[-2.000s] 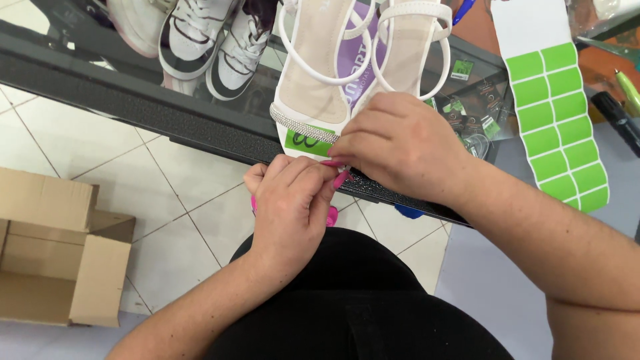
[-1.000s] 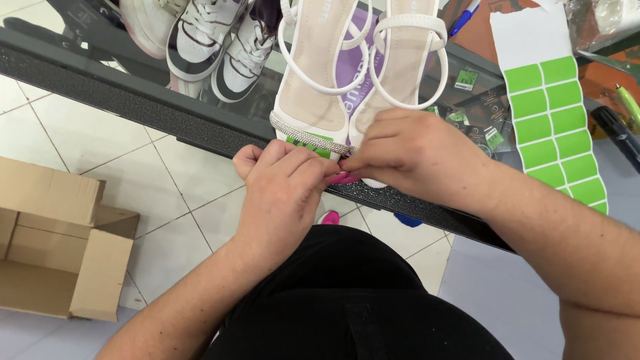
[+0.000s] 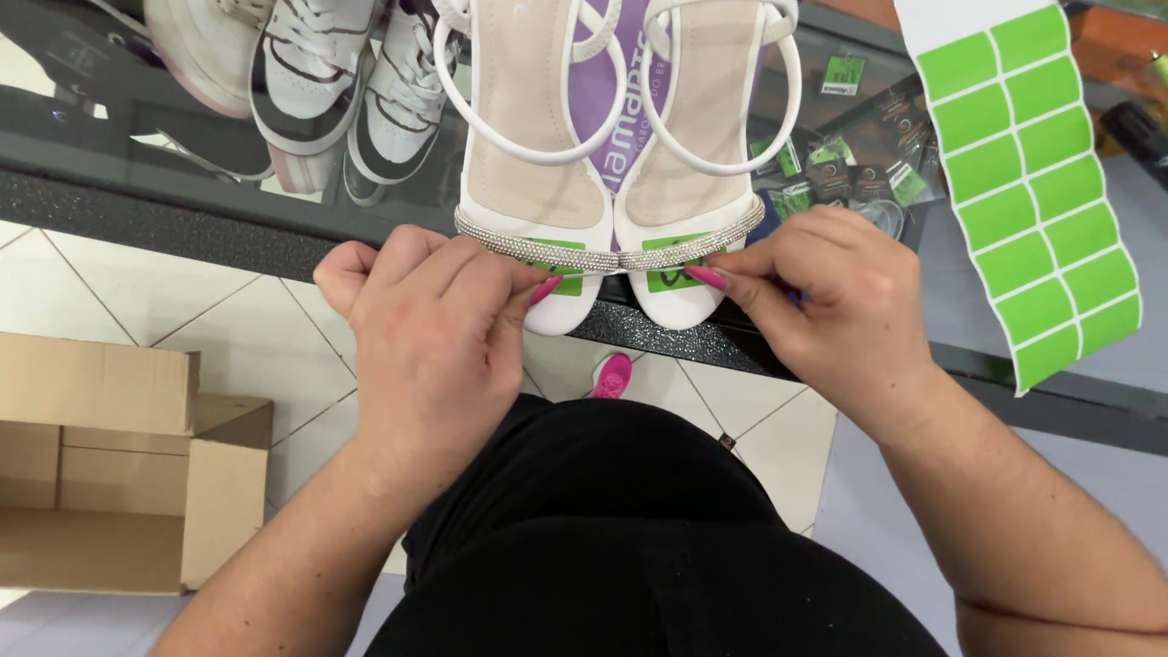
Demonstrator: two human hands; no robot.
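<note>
A pair of white sandals with rhinestone toe straps lies side by side on the glass counter, the left sandal and the right sandal. On each toe area sits a green sticker with dark handwriting. A thin whitish strand is stretched across the toe straps between my hands. My left hand pinches its left end over the left sandal's toe. My right hand pinches the other end beside the right toe. A purple printed item lies beneath the sandals.
White and black sneakers stand at the upper left. A sheet of green stickers lies at the right, with small tags and a black marker near it. An open cardboard box is on the tiled floor at the left.
My hands were close together at the sandal toes and have moved apart, with the thin strand now stretched between them. The sticker on the right sandal's toe has come into sight.
</note>
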